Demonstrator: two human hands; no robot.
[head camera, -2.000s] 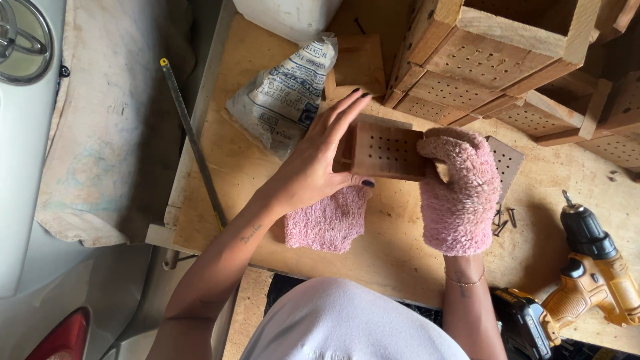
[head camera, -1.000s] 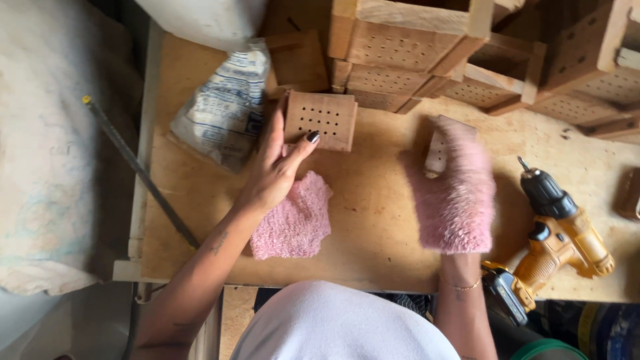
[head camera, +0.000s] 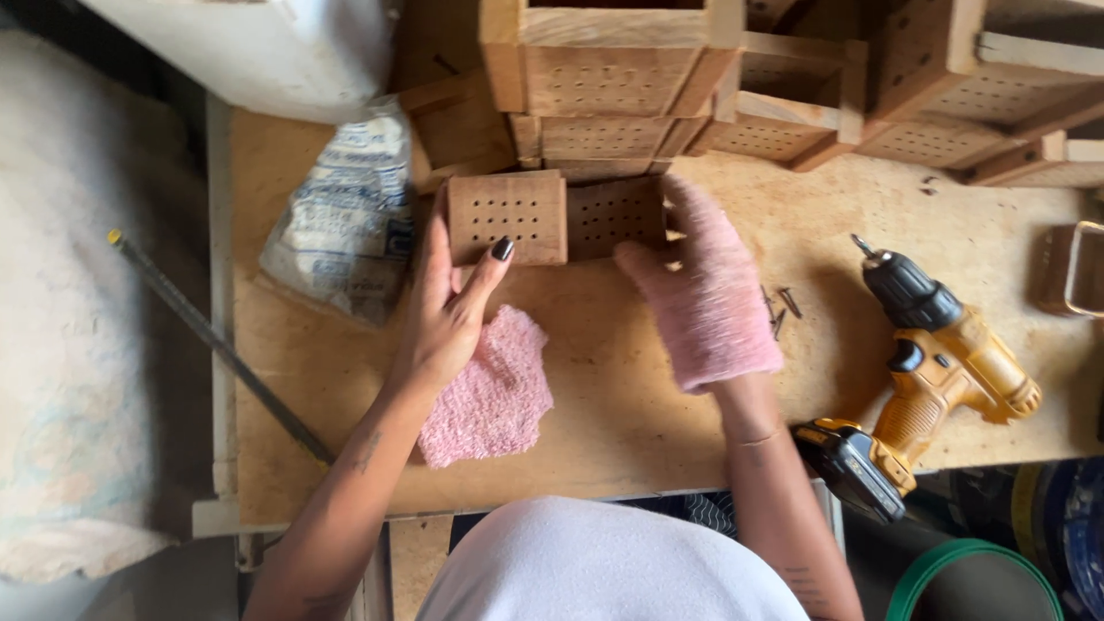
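Note:
My bare left hand (head camera: 457, 302) grips a small wooden block with rows of drilled holes (head camera: 507, 217), thumb on its front face. Right beside it is a darker wooden piece with similar holes (head camera: 617, 217). My right hand (head camera: 703, 285), in a fluffy pink glove, has its fingers around the right end of that darker piece; the fingertips are partly hidden. A pink fluffy cloth or glove (head camera: 492, 388) lies on the wooden tabletop (head camera: 604, 414) beside my left wrist.
Stacked wooden boxes with drilled holes (head camera: 612, 79) stand behind the hands. A plastic bag with printing (head camera: 345, 216) and a thin rod (head camera: 224, 349) lie left. On the right are loose screws (head camera: 785, 306), a yellow and black cordless drill (head camera: 936, 362) and a small open frame (head camera: 1074, 269).
My gloved right hand has moved left to the block in my left hand. The darker perforated piece is now against that block's right side. The view has shifted.

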